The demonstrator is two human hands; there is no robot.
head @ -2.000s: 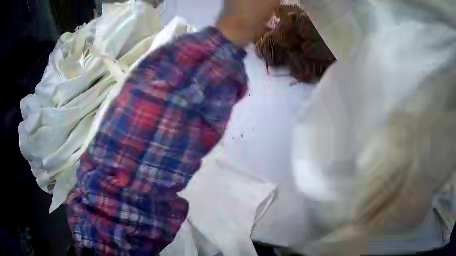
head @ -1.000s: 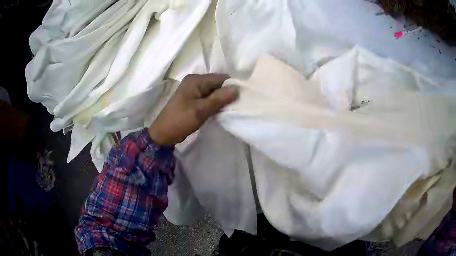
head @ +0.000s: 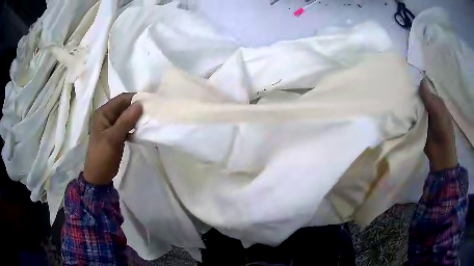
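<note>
A large white and cream fabric panel (head: 270,171) hangs stretched between my two hands, in front of the table edge. My left hand (head: 113,136) pinches its left end between thumb and fingers. My right hand (head: 439,124) is at its right end; the thumb and part of the grip are hidden by the cloth. The panel sags in the middle, with a cream folded band along the top and loose folds at the lower right.
A big fabric pile (head: 39,114) lies at the left, its ends hanging down. More white cloth (head: 442,57) lies at the right. Dark-handled scissors (head: 403,15) and a pink-ended marker (head: 299,12) lie on the white table (head: 249,21) at the far side. Dark floor shows below.
The view has shifted right. My right hand has come into view at the panel's right end. My left hand still holds the left end. The brown heap has left the view and the scissors now show.
</note>
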